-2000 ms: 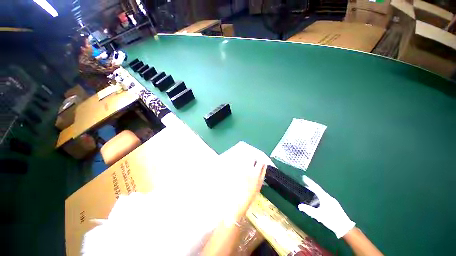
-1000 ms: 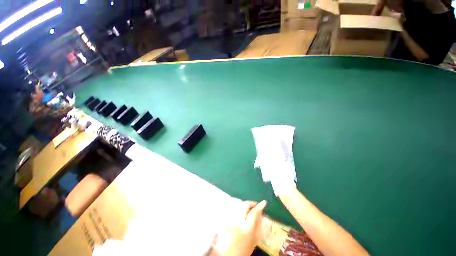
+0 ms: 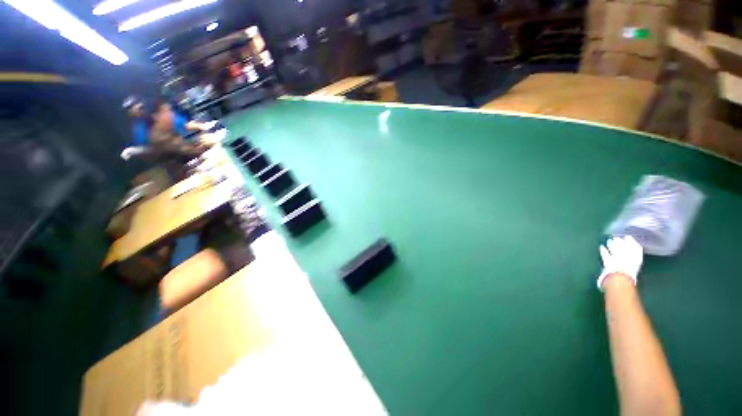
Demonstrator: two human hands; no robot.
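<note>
My right hand (image 3: 621, 262), in a white knit glove, reaches over the green belt (image 3: 488, 284). Its fingers meet the near edge of a whitish, see-through bubble bag (image 3: 663, 213) lying on the belt at the right. Blur hides whether they grip it, and the bag's contents are unclear. My left hand cannot be made out. One black unit (image 3: 368, 264) stands alone left of centre. Several more black units (image 3: 303, 218) stand in a row beyond it, along the left side. The stack of bubble bags (image 3: 252, 382) is an overexposed white heap at the lower left.
A printed brown carton (image 3: 154, 349) lies at the lower left, partly under the white glare. A tan stool (image 3: 193, 276) and a table (image 3: 167, 213) stand beyond it. People (image 3: 167, 130) are at the far left. Cartons (image 3: 582, 97) stand across the belt.
The view has swung. My right hand has reached farther right, and the bubble bag lies farther over the belt. My left hand, earlier near the bag stack, no longer shows.
</note>
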